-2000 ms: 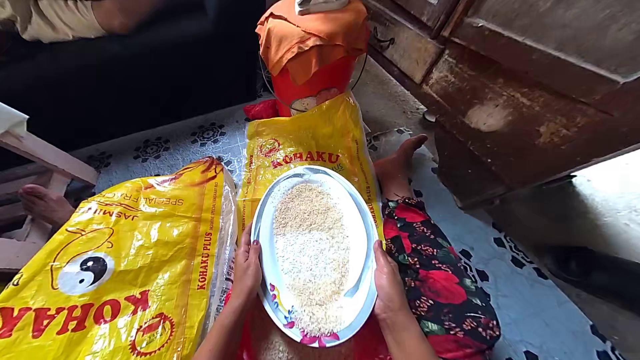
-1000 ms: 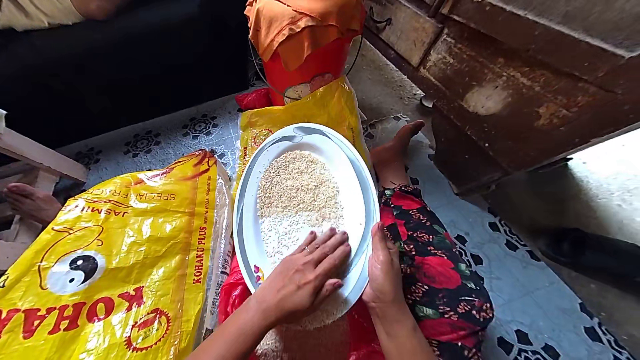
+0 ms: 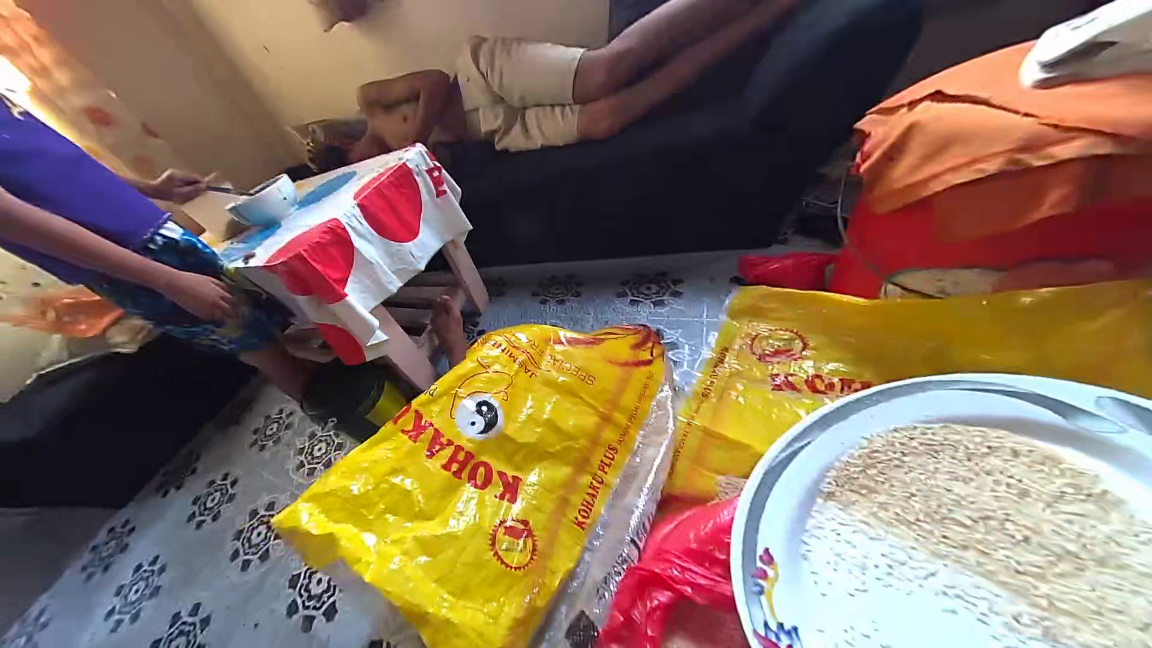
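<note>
Neither of my hands shows in the head view. At the lower right is a white oval plate (image 3: 765, 504) with a floral rim, cut off by the frame's edge. Brownish unhusked-looking grains (image 3: 972, 486) lie on its upper part, and white rice grains (image 3: 864, 567) lie below them. Under and behind the plate spreads a yellow printed rice sack (image 3: 810, 333). A second yellow rice sack (image 3: 432, 540) lies to the left. Red plastic (image 3: 675, 558) shows between the plate and that sack.
A red bucket (image 3: 1062, 234) under an orange cloth (image 3: 990, 135) stands at the upper right. A small table (image 3: 387, 261) with a bowl (image 3: 265, 202) is at the left, beside a person in purple (image 3: 72, 180). Another person (image 3: 522, 90) lies on a dark sofa (image 3: 630, 198).
The view has swung left. The plate now sits at the lower right, and both my hands, which were at the plate a second ago, are out of view.
</note>
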